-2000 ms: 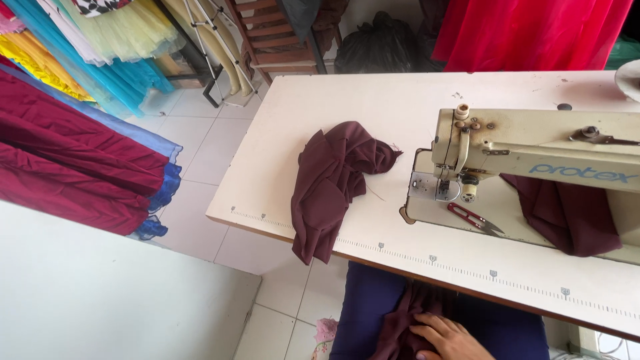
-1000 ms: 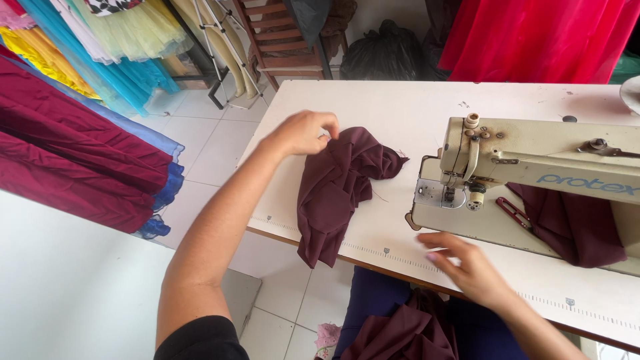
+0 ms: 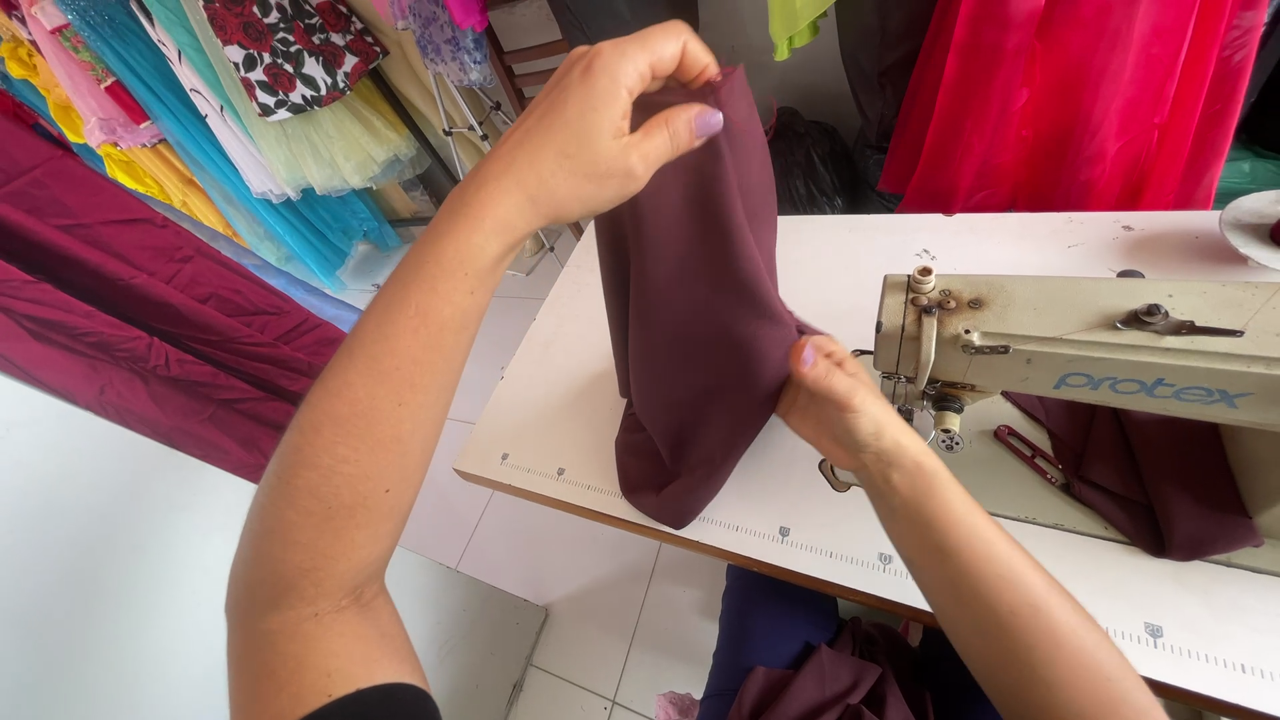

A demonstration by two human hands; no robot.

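My left hand (image 3: 640,120) is raised above the table's far left part and pinches the top edge of a dark maroon fabric piece (image 3: 700,300). The cloth hangs from it in folds, its lower end at the table's front edge. My right hand (image 3: 835,395) grips the same piece at its right side, just left of the sewing machine's needle area. More maroon fabric (image 3: 1150,470) lies under the arm of the Protex sewing machine (image 3: 1080,340), with red thread snips (image 3: 1030,455) beside it. Another maroon cloth (image 3: 830,680) rests on my lap.
The white sewing table (image 3: 560,420) has a printed ruler along its front edge. A white round dish (image 3: 1250,225) stands at its back right. Colourful dresses (image 3: 220,130) hang at the left, a red skirt (image 3: 1070,100) behind the table. A pale panel (image 3: 120,560) fills the lower left.
The maroon fabric lay bunched on the table; now both hands hold it, its top lifted by my left hand. My right hand was on the lap cloth at first, then moved up over the table.
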